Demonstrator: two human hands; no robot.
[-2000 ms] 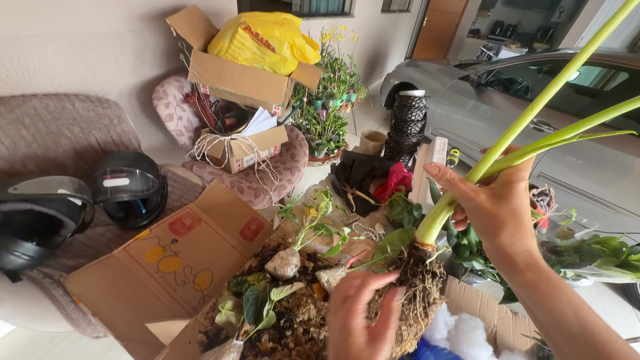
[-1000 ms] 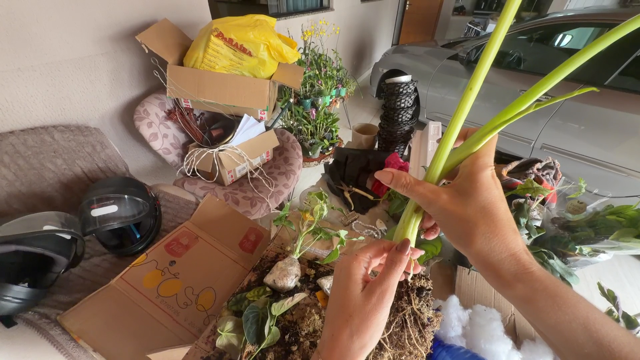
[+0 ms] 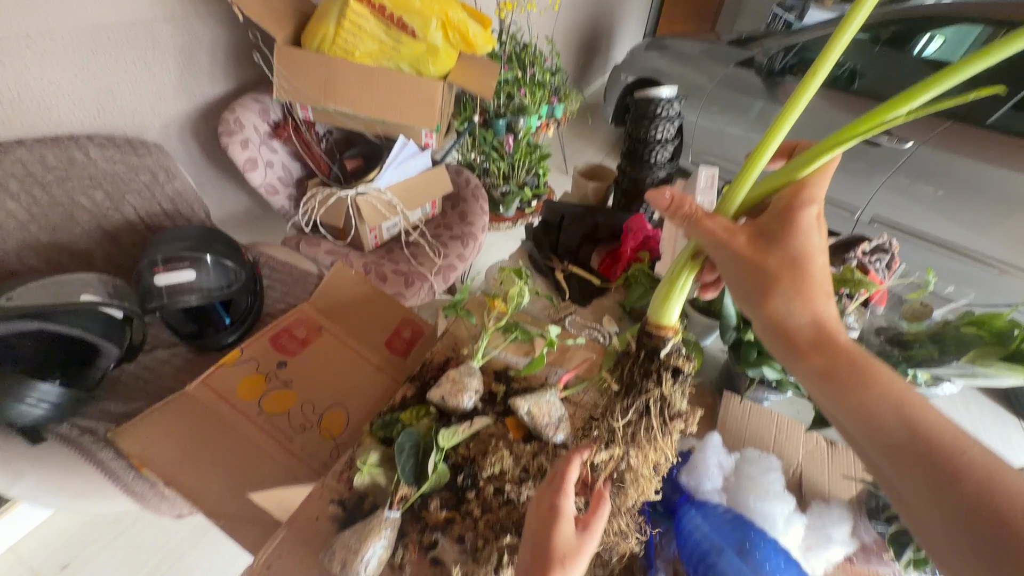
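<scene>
My right hand [image 3: 772, 240] grips the thick green stalks of a plant [image 3: 676, 292] just above its base. A brown root ball [image 3: 648, 408] hangs below the stalks, down to the potting mix [image 3: 488, 480] spread on cardboard. At the lower edge of that root mass is my left hand [image 3: 564, 512], its fingers apart and close to the roots; whether they touch cannot be told. Small leafy plants with wrapped root balls [image 3: 458, 387] lie to the left, one more wrapped ball [image 3: 542, 414] among them.
Two motorcycle helmets [image 3: 200, 286] rest on a sofa beside an unfolded cardboard box [image 3: 272, 400]. Behind stands a patterned chair [image 3: 468, 216] with boxes. A blue bag [image 3: 720, 528] with white fibre filling [image 3: 760, 484] lies right of the roots. A grey car [image 3: 800, 104] stands behind.
My left hand has moved from the base of the stalks down to the lower roots. The right hand still holds the stalks.
</scene>
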